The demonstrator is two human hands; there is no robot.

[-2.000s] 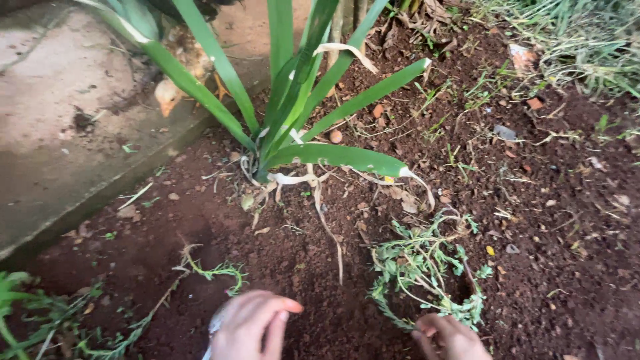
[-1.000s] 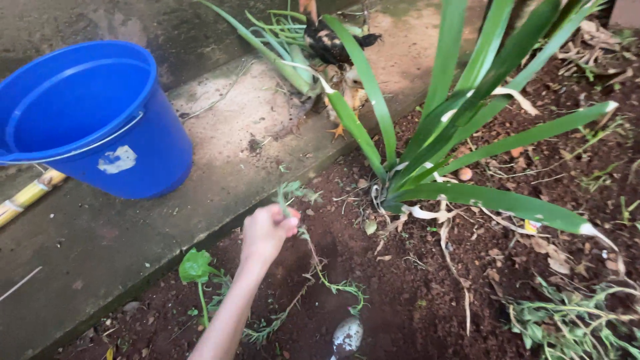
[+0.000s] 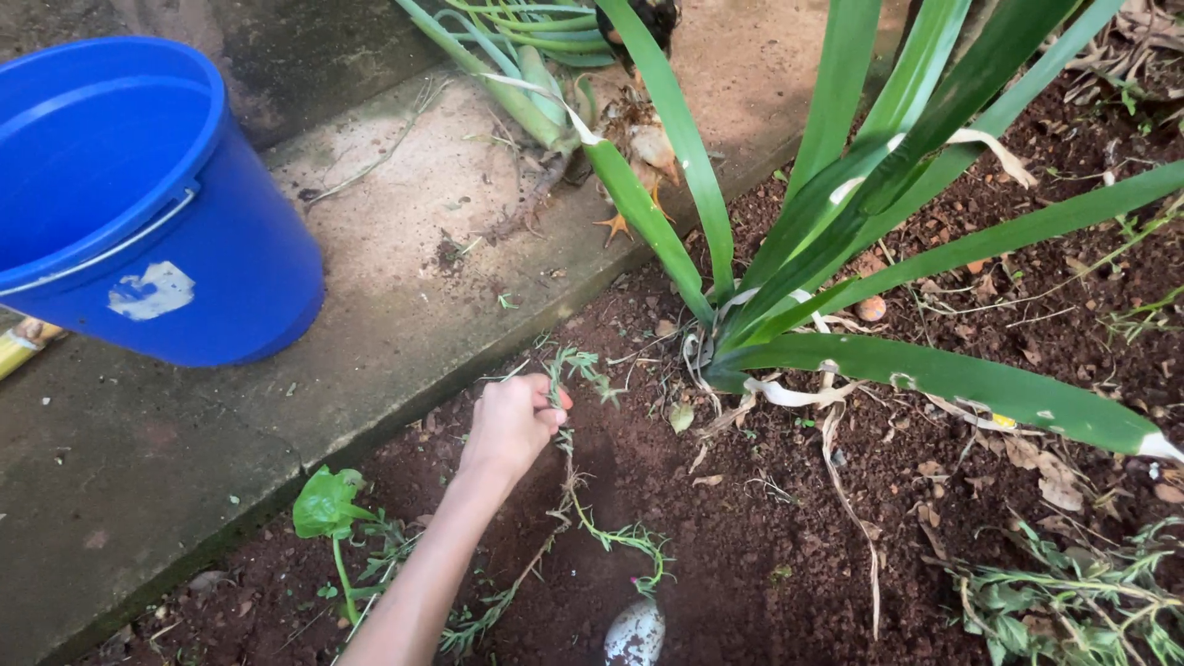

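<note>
My left hand (image 3: pixel 518 416) pinches the leafy upper part of a trailing green weed stem (image 3: pixel 564 370), just above the soil by the concrete edge. The stem hangs from my fingers and curls over the reddish soil, with a leafy end (image 3: pixel 638 546) on the right. Close below that end lies a pale, soil-speckled rounded metal piece (image 3: pixel 635 634), possibly a spoon or trowel, cut off by the frame's bottom edge. My right hand is out of view. A large strap-leaved plant (image 3: pixel 721 342) grows right of my left hand.
A blue plastic bucket (image 3: pixel 250 250) stands on the concrete ledge (image 3: pixel 370 370) at the left, near a yellow cane (image 3: pixel 23 344). Uprooted long-leaved plants (image 3: pixel 546 111) lie behind, beside a bird's orange feet (image 3: pixel 615 227). A broad-leaved seedling (image 3: pixel 326 504) is at lower left, pulled weeds (image 3: pixel 1073 592) at lower right.
The view has swung left, bringing the bucket in. Two seconds ago both hands were at the bottom edge, the right at the weed heap; now only my left shows, on the stem.
</note>
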